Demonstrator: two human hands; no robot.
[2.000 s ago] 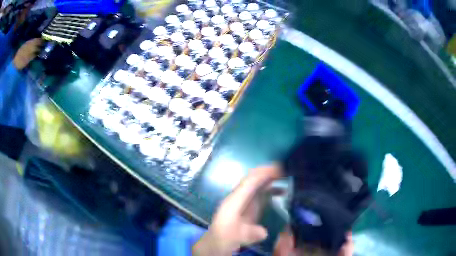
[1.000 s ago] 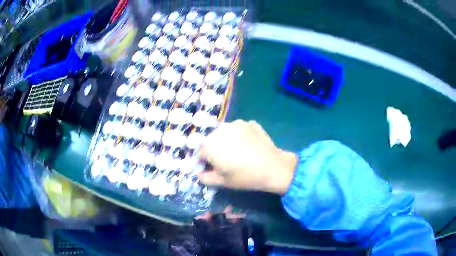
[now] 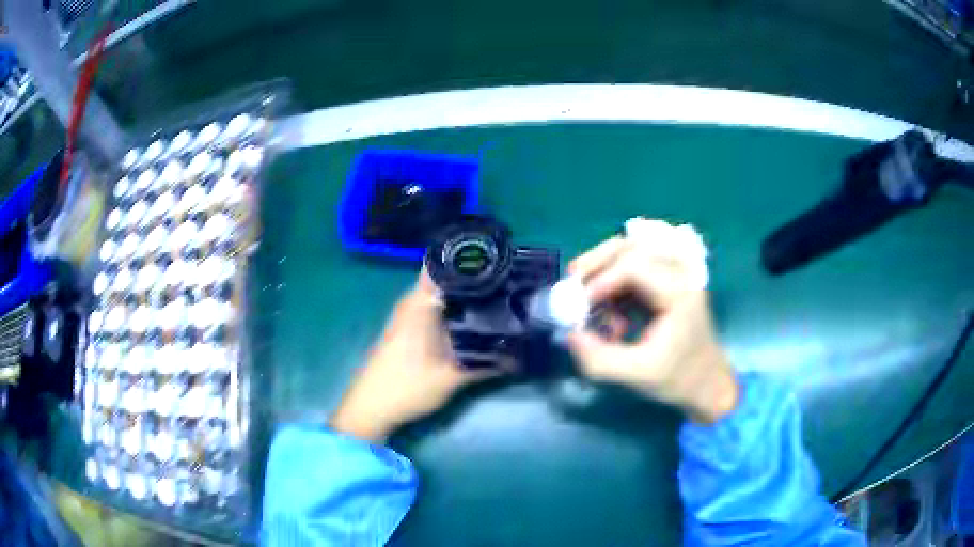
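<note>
My left hand (image 3: pixel 401 369) grips a black lens housing (image 3: pixel 497 310) from its left side, with the round lens facing up and showing green reflections. My right hand (image 3: pixel 652 326) is at the housing's right side and holds a white-capped motor (image 3: pixel 569 303) by its darker end. The white cap is against or very close to the housing; I cannot tell if they touch. The right fingers partly hide the motor.
A small blue bin (image 3: pixel 347 219) with dark bits is behind the housing. A blister tray (image 3: pixel 251 353) of white-capped motors is at left. A black electric screwdriver (image 3: pixel 838 208) with a cable lies at right. A white wipe (image 3: pixel 684 248) is behind my right hand. Black housings (image 3: pixel 53 353) are far left.
My right hand has moved from the blister tray to the housing, with a motor in it. The housing has come up from the lower edge in my left hand. The view has shifted right.
</note>
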